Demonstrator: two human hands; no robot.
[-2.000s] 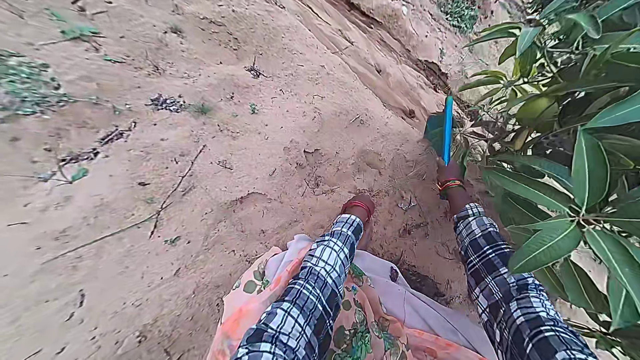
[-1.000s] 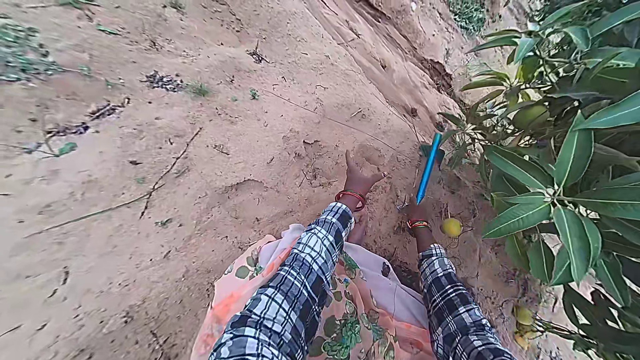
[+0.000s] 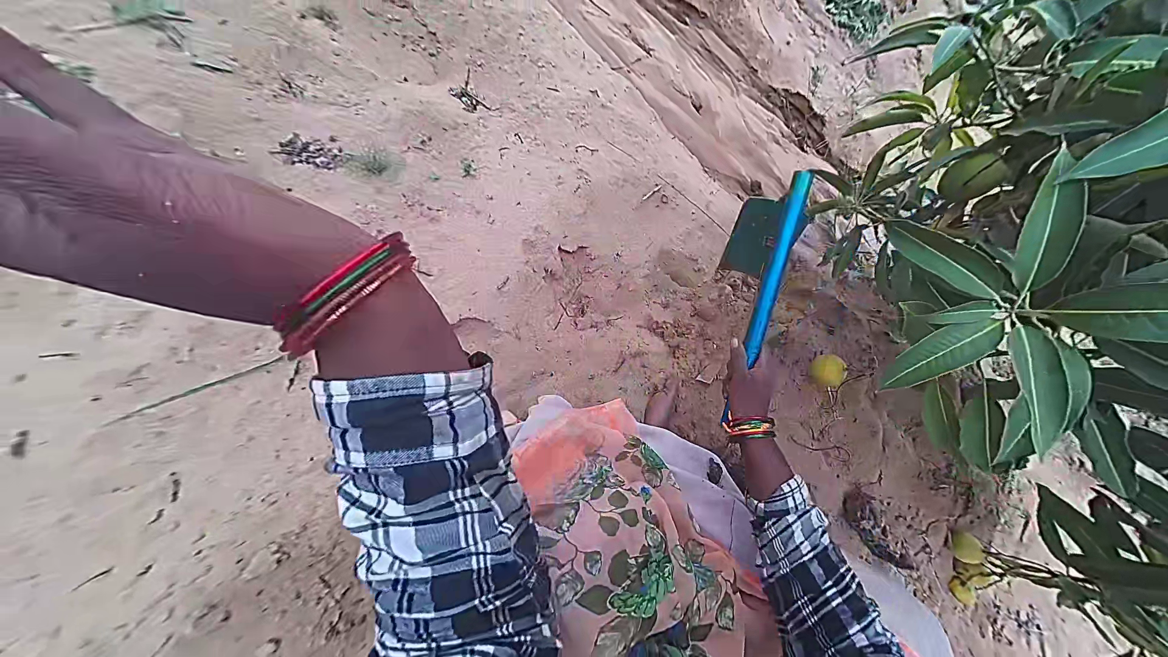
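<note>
My right hand (image 3: 753, 383) grips the lower end of a blue handle (image 3: 776, 274) of a hoe, which points up and away. Its dark metal blade (image 3: 754, 237) is at the far end, to the left of the handle, over the sandy soil. My left hand (image 3: 109, 182) is raised large and close at the upper left, partly cut off by the frame edge; it seems to hold nothing, though its fingertips are out of view. A yellow fruit (image 3: 828, 370) lies on the soil just right of my right hand.
Leafy mango branches (image 3: 1013, 310) fill the right side, with a green fruit (image 3: 974, 173) among them. Yellow fruits (image 3: 967, 566) are on a stem at the lower right. A bare foot (image 3: 662, 404) shows at the cloth's edge. Eroded ground (image 3: 730, 82) slopes beyond, and a thin stick (image 3: 196, 391) lies left.
My left hand has risen from low over the soil to the upper left, close to the camera. The hoe's blade, hardly visible one second ago, now shows clearly. My right hand still holds the handle.
</note>
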